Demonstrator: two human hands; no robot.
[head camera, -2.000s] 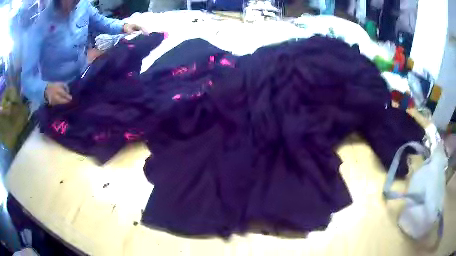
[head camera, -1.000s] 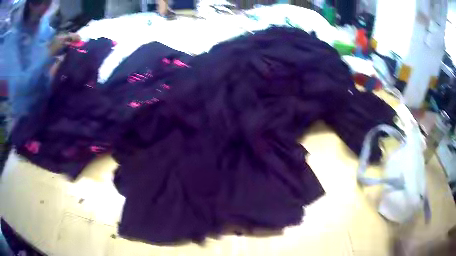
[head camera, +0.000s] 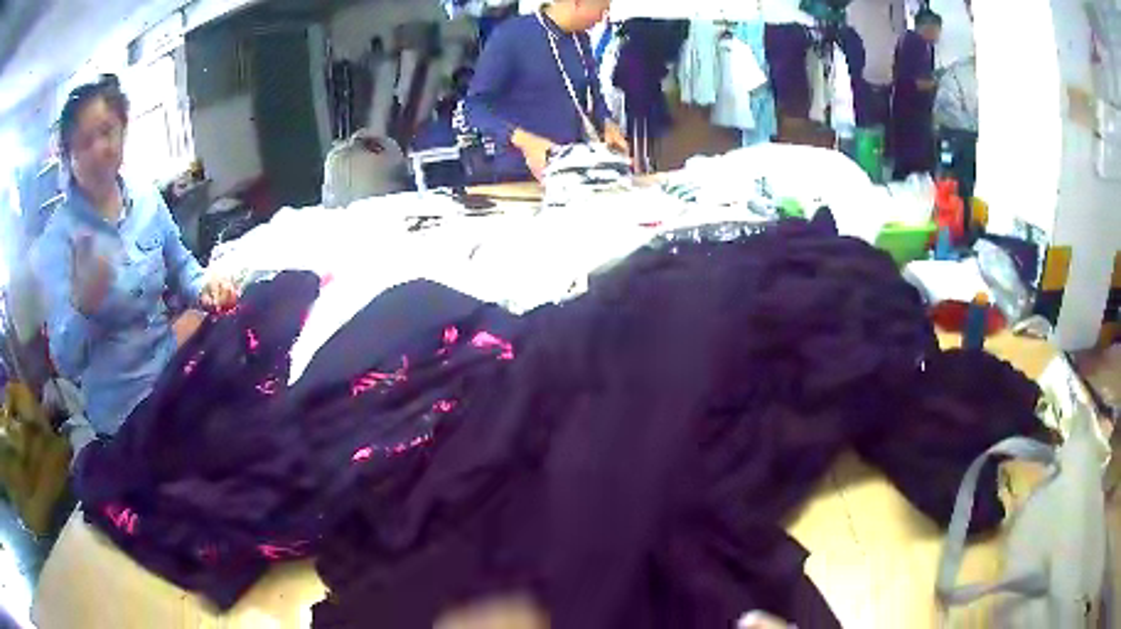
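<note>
A large dark purple garment (head camera: 688, 418) fills the centre, heaped and wrinkled, its near part running out of the bottom edge. A blurred part of my left hand (head camera: 492, 612) shows low over the cloth, cut off by the bottom edge. A small pale patch, seemingly a fingertip of my right hand (head camera: 762, 621), shows further right at the same edge. Whether either hand grips the cloth cannot be told. No tool is visible. A dark garment with bright pink patches (head camera: 283, 430) lies at the left, touching the purple one.
A person in light blue (head camera: 123, 289) stands at left, one hand at the embroidered garment. Another person in dark blue (head camera: 529, 86) stands beyond the white cloth heap (head camera: 393, 240). A pale bag (head camera: 1051, 541) is on the table (head camera: 861, 528) at right. A green container (head camera: 907, 240) stands behind.
The view has tilted up, showing more of the room. Parts of hands have come in at the bottom. The person in light blue has raised one hand and faces this way.
</note>
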